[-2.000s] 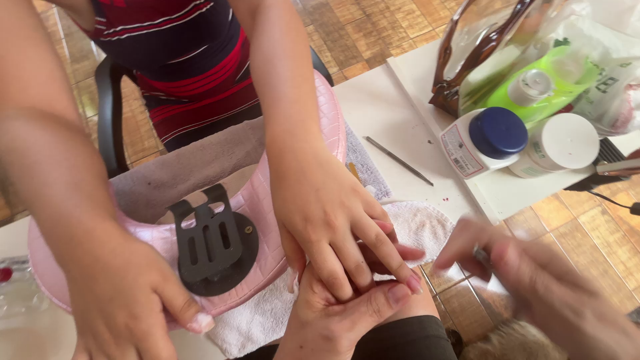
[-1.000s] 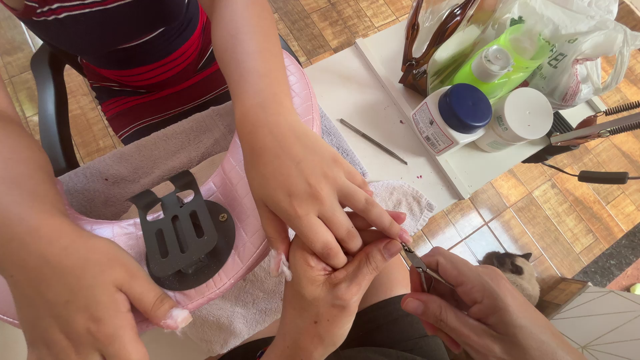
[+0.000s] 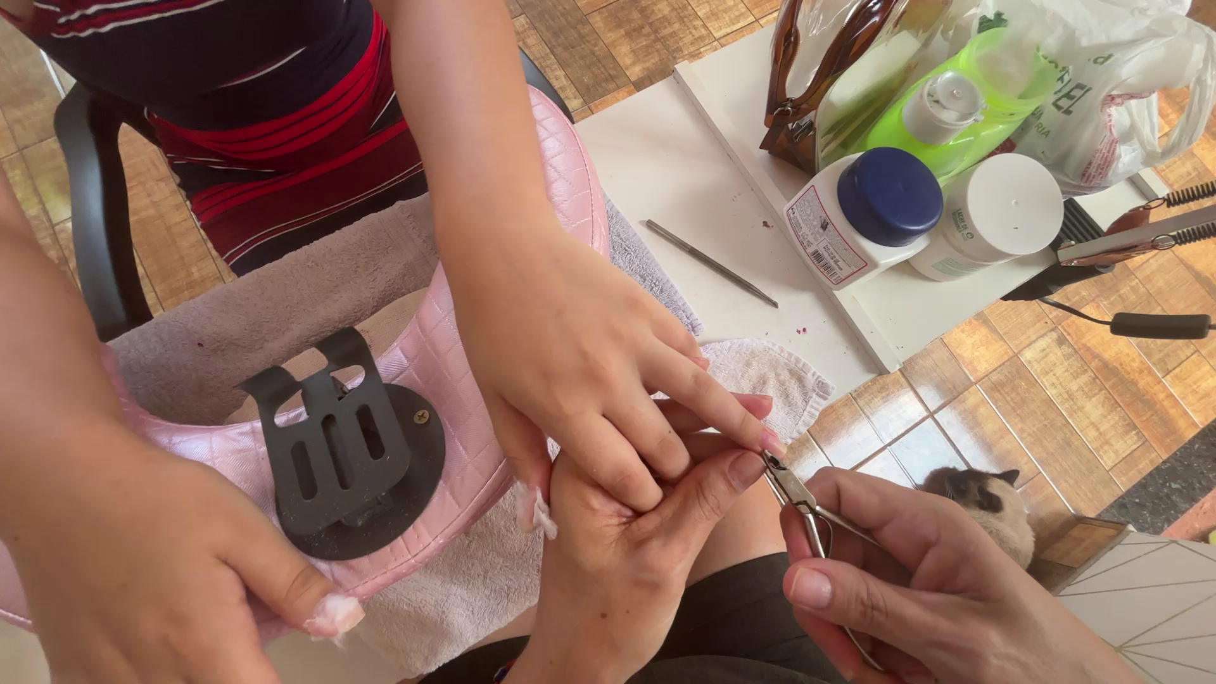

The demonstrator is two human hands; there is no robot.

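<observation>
My left hand point(image 3: 627, 541) is under another person's hand point(image 3: 579, 332) and grips its fingers, my thumb near one fingertip. In my right hand point(image 3: 883, 570) is a metal cuticle nipper point(image 3: 803, 499), its jaws at the nail edge of that finger. Cotton point(image 3: 537, 508) clings to the thumb of the held hand. The person's other hand point(image 3: 142, 541), also with cotton point(image 3: 334, 613) at the thumb tip, lies at the lower left on a pink quilted cushion point(image 3: 475, 427) that bears a black slotted metal holder point(image 3: 342, 456).
A metal cuticle pusher point(image 3: 712, 263) lies on the white table point(image 3: 627, 157). Beyond it stand a blue-lidded jar point(image 3: 864, 214), a white-lidded jar point(image 3: 993, 218), a green bottle point(image 3: 959, 104) and a plastic bag point(image 3: 1121, 85). A cat point(image 3: 983, 508) is on the tiled floor, lower right.
Two seconds ago my right hand was blurred and apart from the held fingers; by one second ago it had come left, bringing the nipper to the fingertip, where it remains.
</observation>
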